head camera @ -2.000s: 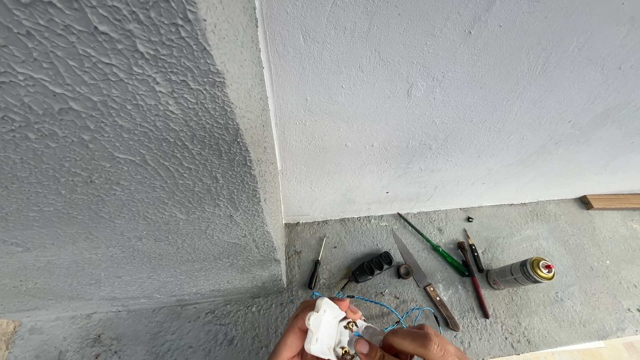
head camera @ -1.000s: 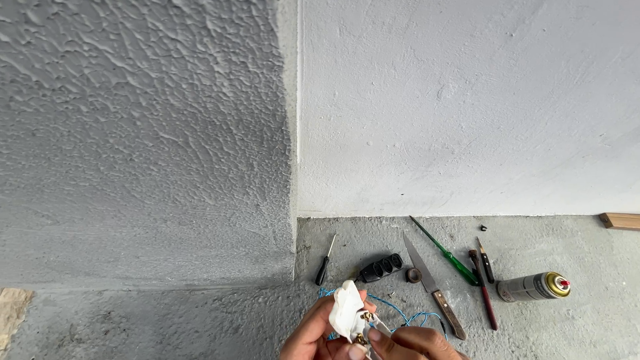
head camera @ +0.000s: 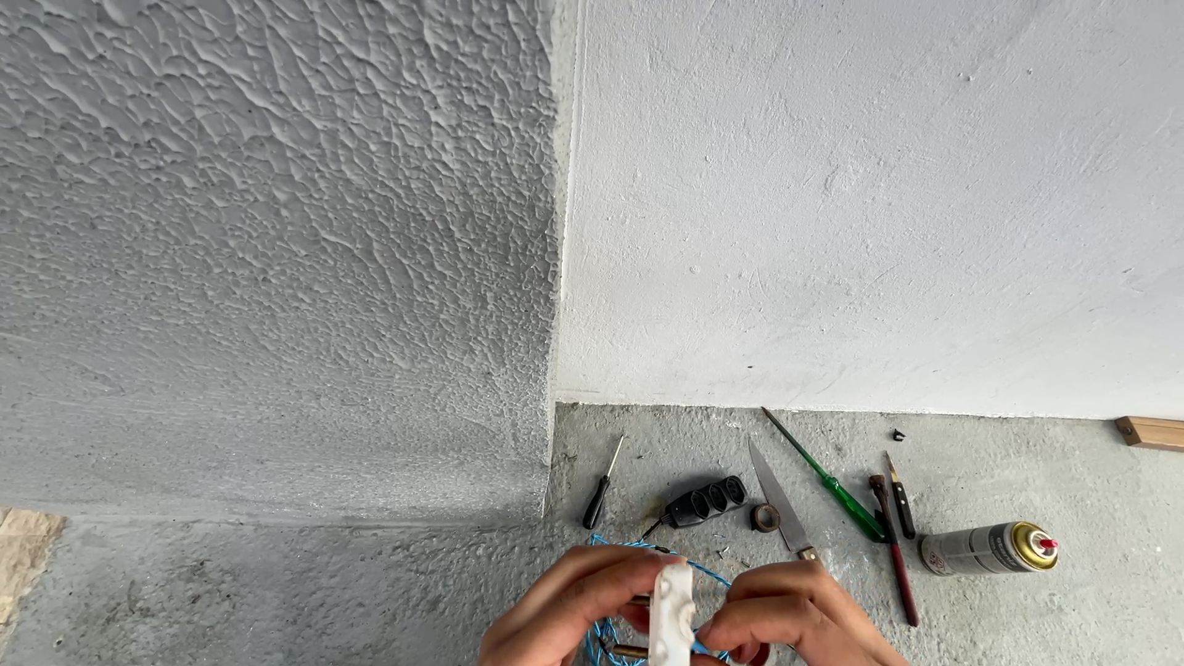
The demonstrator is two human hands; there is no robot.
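Observation:
At the bottom middle, my left hand (head camera: 587, 601) grips a white plastic electrical fitting (head camera: 672, 615), held on edge, with brass-coloured metal parts showing on its left side. My right hand (head camera: 797, 610) is close against the fitting's right side, its fingertips pinching something blue, perhaps the insulated wire. Blue twisted wire (head camera: 708, 573) runs behind both hands over the concrete. Beyond them lie a black multi-socket block (head camera: 706, 502), a small roll of tape (head camera: 765, 518) and a knife (head camera: 780, 499), whose handle is mostly hidden by my right hand.
A small black-handled screwdriver (head camera: 601, 490) lies left of the socket block. Rightward are a green screwdriver (head camera: 832, 486), a brush with a red handle (head camera: 897, 564), a small black-handled knife (head camera: 899, 499), a spray can (head camera: 990, 548) on its side and a wooden piece (head camera: 1150, 432). Walls (head camera: 832, 203) rise behind.
The white fitting has been turned from showing its open side with brass contacts to standing edge-on. My left hand stays on it, and my right fingers have shifted along its right side.

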